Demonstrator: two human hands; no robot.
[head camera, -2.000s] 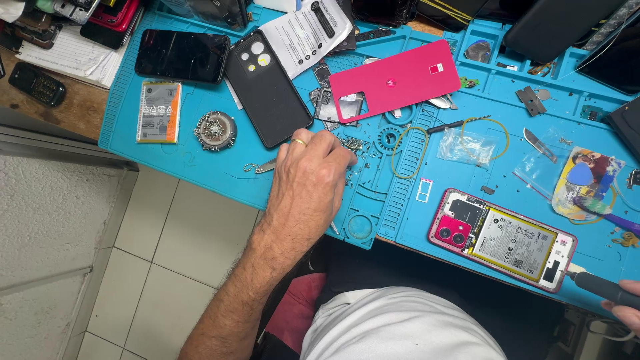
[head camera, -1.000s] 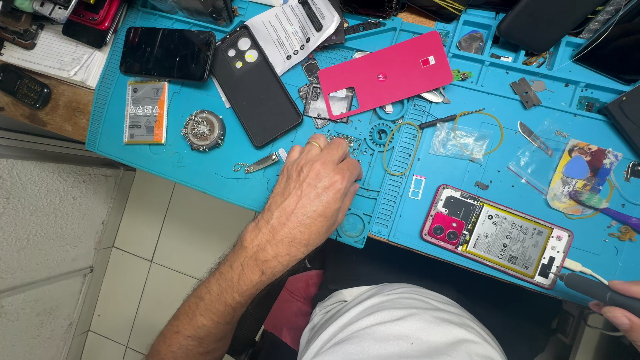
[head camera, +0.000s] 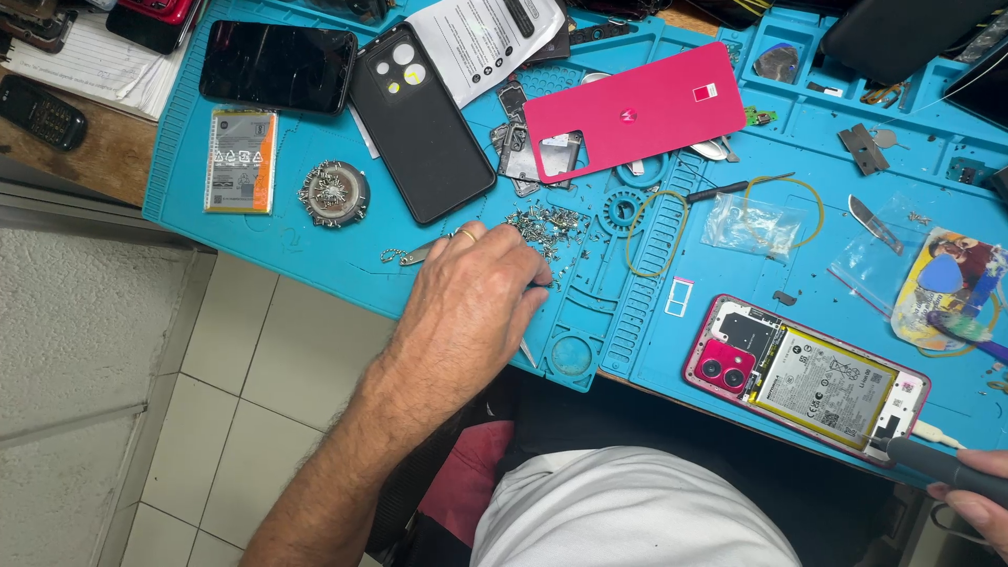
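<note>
My left hand (head camera: 480, 291), a ring on one finger, reaches down at the edge of a pile of small screws (head camera: 551, 228); its fingertips are partly hidden, and a thin pointed metal tip (head camera: 528, 353) shows below it. My right hand (head camera: 976, 488), cut off by the frame's edge, holds a dark screwdriver (head camera: 937, 466) whose tip is at the lower end of an opened pink phone (head camera: 811, 378) with its battery exposed. A white cable (head camera: 937, 433) runs to the phone's end. The pink back cover (head camera: 638, 114) lies above the screws.
On the blue repair mat (head camera: 315, 260) are a black phone (head camera: 277, 67), a black phone case (head camera: 425, 134), a loose battery (head camera: 241, 161), a round holder covered in screws (head camera: 334, 194), a SIM tray (head camera: 679, 297), a blade (head camera: 874, 223) and plastic bags (head camera: 752, 224). The mat's front edge borders the floor.
My left hand has stayed near the screw pile, its fingers shifting slightly. The screwdriver in my right hand now has its tip over the phone's lower end.
</note>
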